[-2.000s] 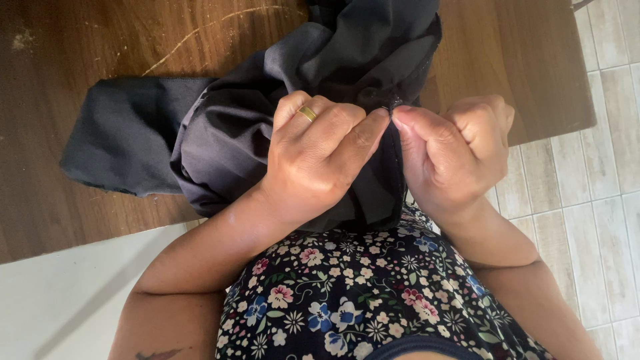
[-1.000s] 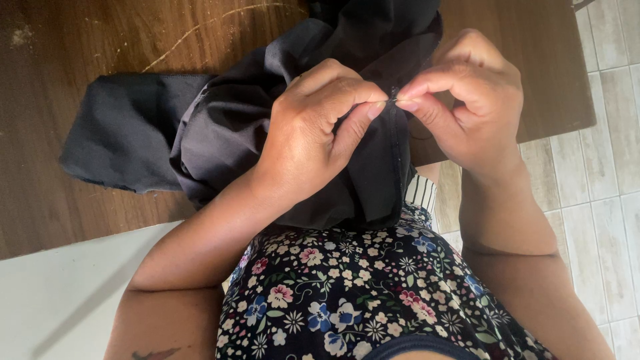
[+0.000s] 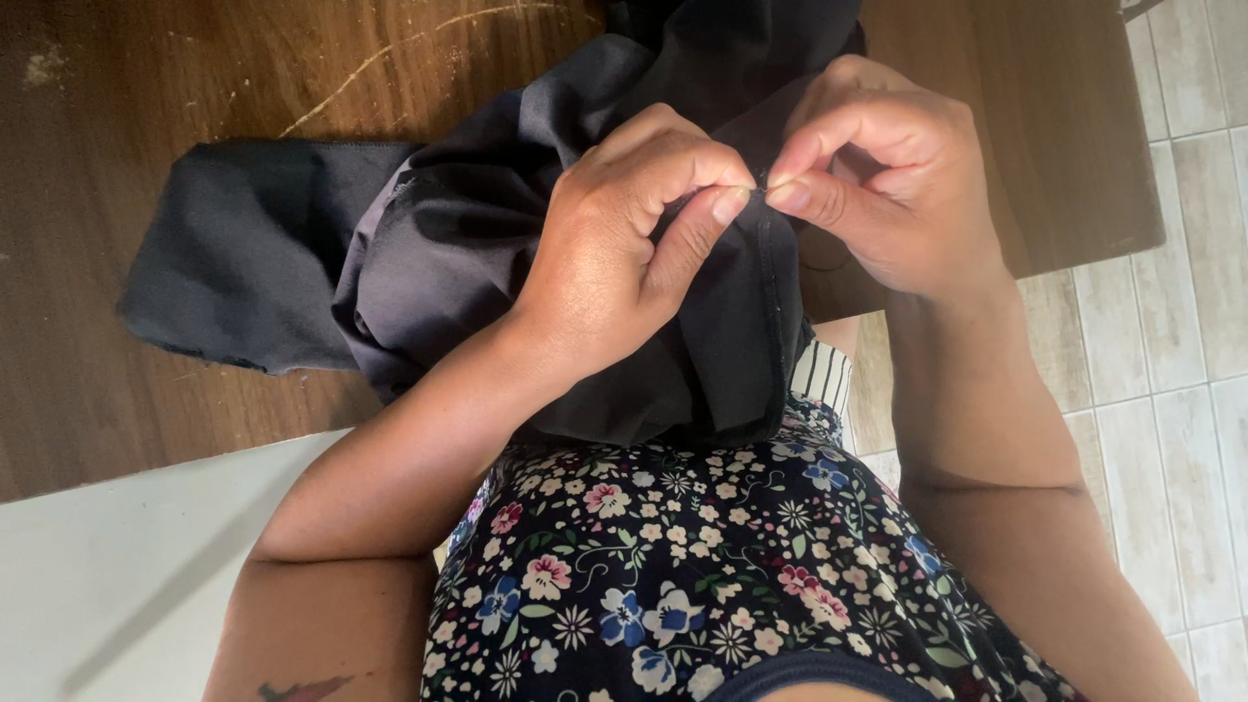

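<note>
A black cloth garment (image 3: 458, 253) lies bunched over the wooden table and down onto my lap, with a stitched hem along its right side. Above it, my left hand (image 3: 634, 224) pinches a tiny dark bit, thread or fabric edge, between thumb and index fingertip. Close to its right, my right hand (image 3: 887, 175) pinches at the same spot with thumb and forefinger. The fingertips of both hands nearly meet. What exactly lies between them is too small to tell.
The brown wooden table (image 3: 88, 195) has scratches and a right edge beyond my right hand. Pale tiled floor (image 3: 1150, 419) shows on the right, a white surface (image 3: 127, 565) at the lower left. A striped cloth (image 3: 822, 373) peeks out beside my lap.
Since two seconds ago, my right hand has moved up a little and its curled fingers have loosened. Both hands still pinch close together over the black cloth, which lies much as before.
</note>
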